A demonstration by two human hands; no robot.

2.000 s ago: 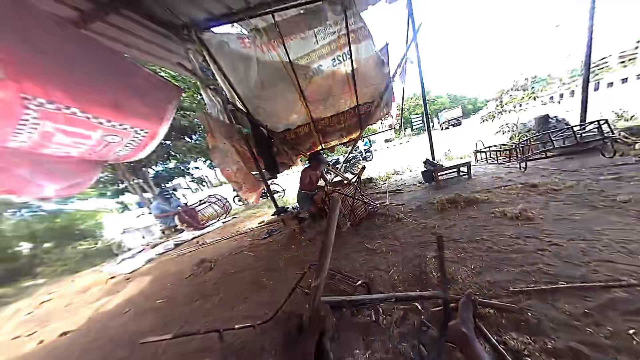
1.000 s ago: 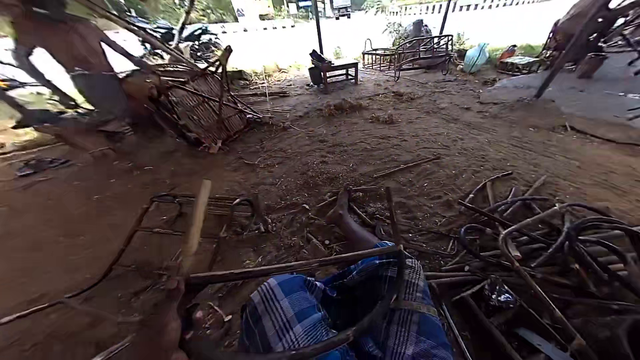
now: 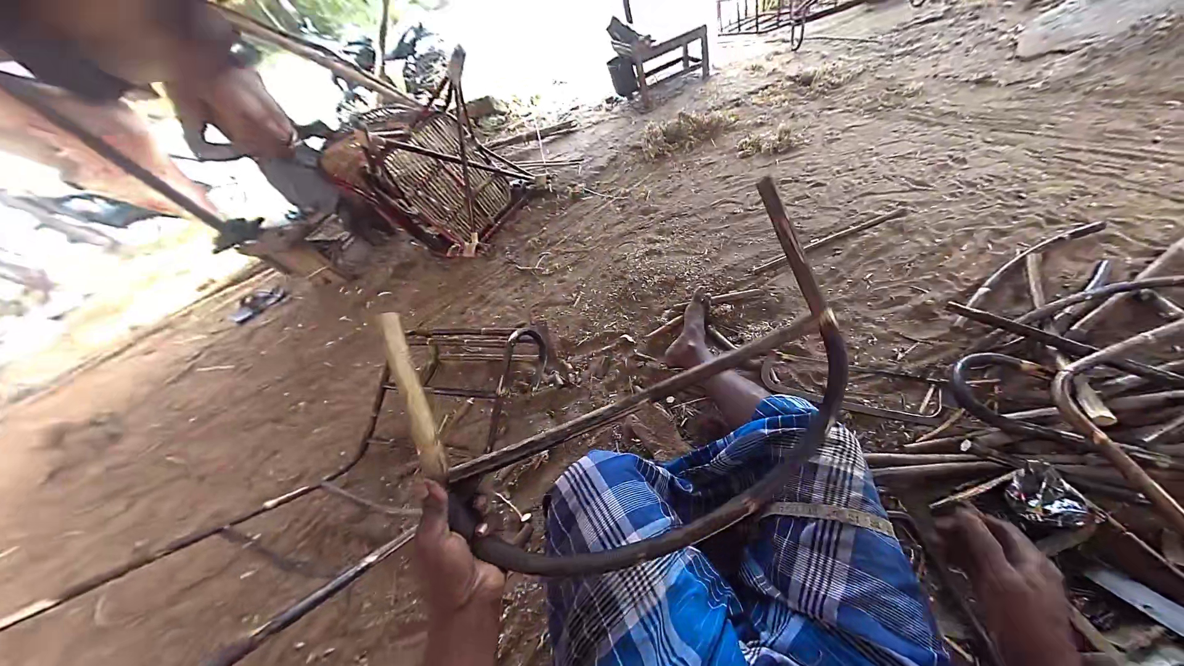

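My left hand (image 3: pixel 455 564) grips a bent cane frame (image 3: pixel 638 555) at its left corner, where a pale upright end and a straight crossbar meet the dark curved rod. The frame's curve lies over my lap, which is covered by a blue checked cloth (image 3: pixel 638 601); its other end rises at the right. A measuring tape (image 3: pixel 832 514) rests across the cloth. At lower right, my right hand (image 3: pixel 1008 583) is beside a crumpled shiny packet (image 3: pixel 1045 499), fingers bent and partly hidden; whether it holds anything cannot be told.
A pile of bent and straight canes (image 3: pixel 1101 388) lies right. A cane framework (image 3: pixel 462 361) lies on the ground to the left. Farther off are a half-made woven cane seat (image 3: pixel 444 185), a wooden bench (image 3: pixel 671 60), sandals (image 3: pixel 257 303) and a person (image 3: pixel 250 120) bending at upper left.
The view has turned down from the shelter and yard to my lap. My right hand has come into view at lower right, by the cane pile.
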